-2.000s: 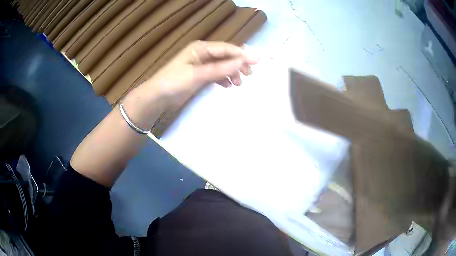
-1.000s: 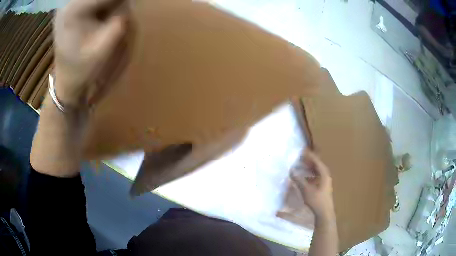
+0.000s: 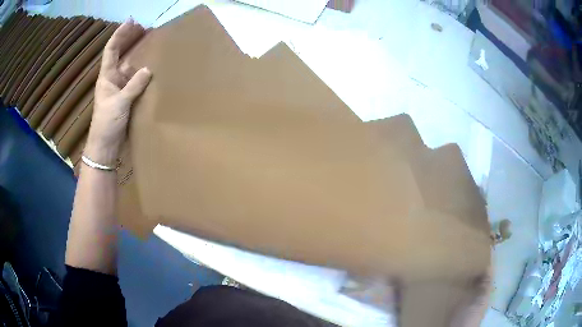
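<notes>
A wide tan-brown panel (image 3: 274,159) with notched, stepped corners lies spread across the middle, over the white work sheet (image 3: 268,268). My left hand (image 3: 124,80) holds its left end, thumb on top of the panel. The right end overlaps other brown material at the lower right, where the outlines blur together. My right hand is not clearly visible; only a blurred skin-toned strip shows at the lower right rim of the brown material.
A row of folded brown panels (image 3: 60,70) lies at the far left. A small tan roll (image 3: 502,231) sits right of the panel. Shiny crumpled clutter (image 3: 552,274) is at the far right. Blue-grey floor shows at lower left.
The panel, blurred and raised at the left a second ago, is now spread flatter and wider. My right hand, seen at the right pile then, has dropped from clear view.
</notes>
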